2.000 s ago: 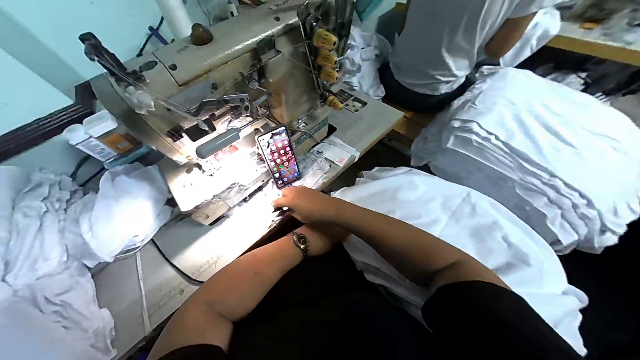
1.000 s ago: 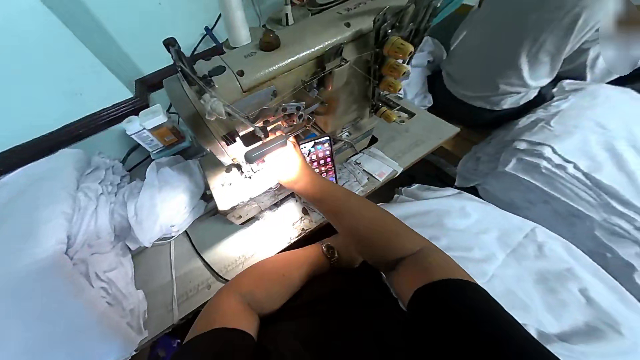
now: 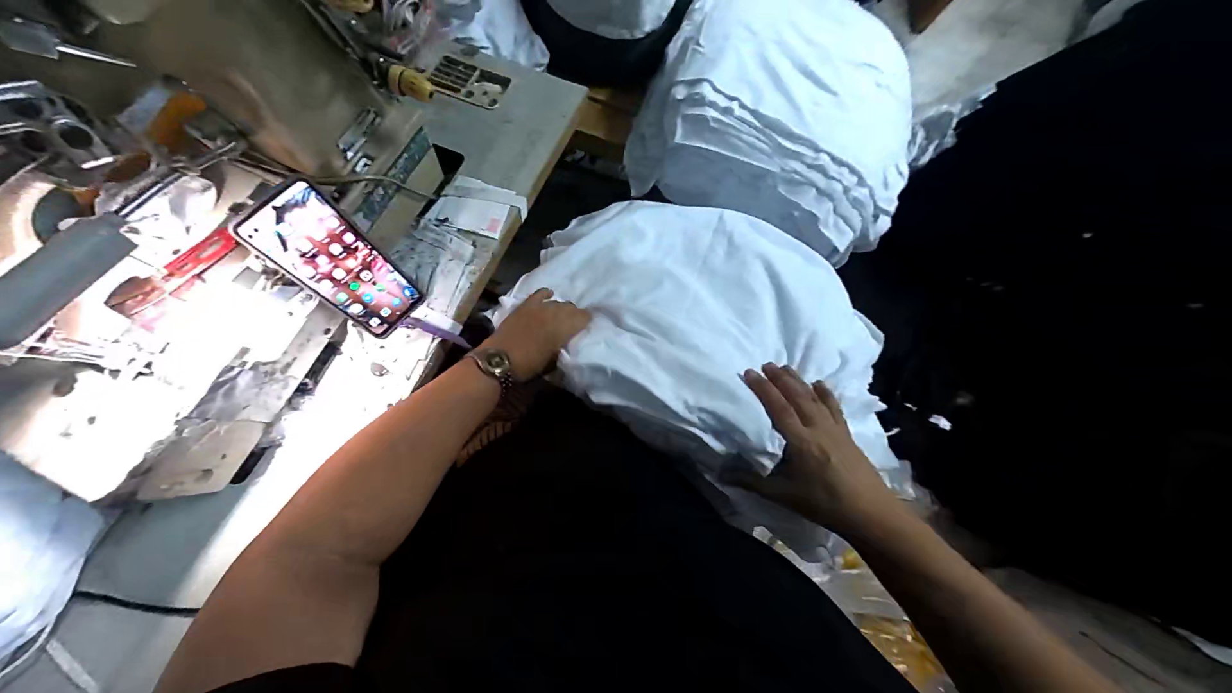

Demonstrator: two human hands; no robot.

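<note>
White fabric pieces (image 3: 712, 298) lie in a draped stack beside the table, at my lap. My left hand (image 3: 539, 332), with a wristwatch (image 3: 495, 364) on its wrist, grips the near left edge of this stack with fingers curled. At the stack's near right side, my right hand (image 3: 808, 433) rests against the cloth, fingers spread; its thumb is hidden. Left of my left hand, a lit smartphone (image 3: 327, 257) leans at the industrial sewing machine (image 3: 241, 77), whose work area is brightly lit.
A second stack of white fabric (image 3: 770, 115) stands behind the first. The sewing table's wooden edge (image 3: 549, 164) runs beside my left hand. White cloth (image 3: 38, 549) and a black cable (image 3: 135, 604) lie at lower left. Dark material (image 3: 1078, 318) fills the right.
The view has swung right and down. My hands have left the machine area; the left is now on the near fabric stack's edge, and the right lies on its other side.
</note>
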